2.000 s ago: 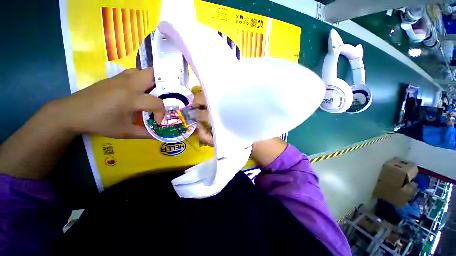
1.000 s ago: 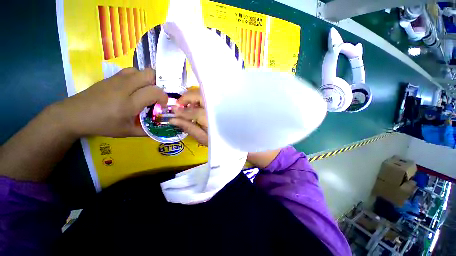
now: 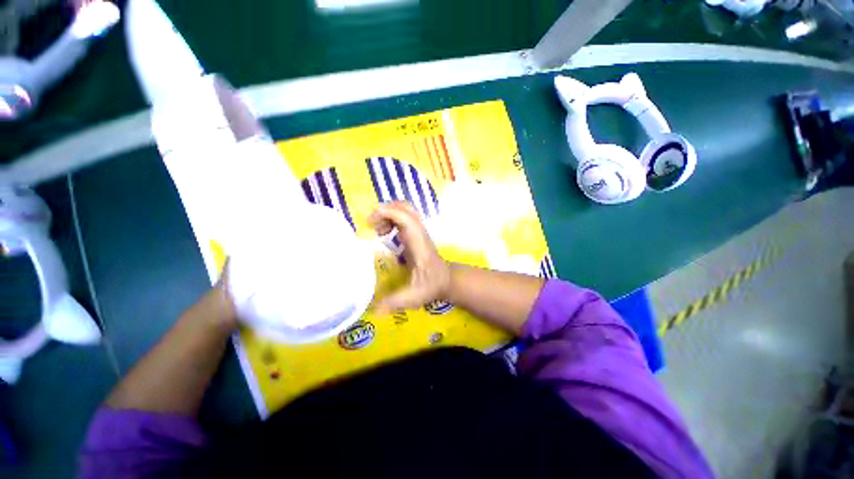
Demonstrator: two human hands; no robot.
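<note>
White cat-ear headphones (image 3: 220, 178), blurred, are raised over the left part of the yellow printed sheet (image 3: 478, 140). A pointed ear reaches the top edge, and a round ear cup (image 3: 304, 271) is nearest me; its inside is hidden. My left hand (image 3: 226, 288) is almost wholly hidden behind this cup. Its wrist meets the cup's left side, and the headphones are held up there. My right hand (image 3: 412, 267) is over the sheet just right of the cup, with thumb and fingers apart. A small pale patch shows by its fingertips; I cannot tell whether it is a part or print.
Another white cat-ear set (image 3: 613, 140) lies on the green bench at right. More white headphones (image 3: 42, 271) are at the left edge and top left. A white rail (image 3: 375, 75) crosses behind the sheet. A blue bin (image 3: 641, 327) is at the bench edge by my right sleeve.
The headphones have swung up and left, and the open cup with green board is out of sight. My right hand has come off the cup and opened. The view has turned and shifted.
</note>
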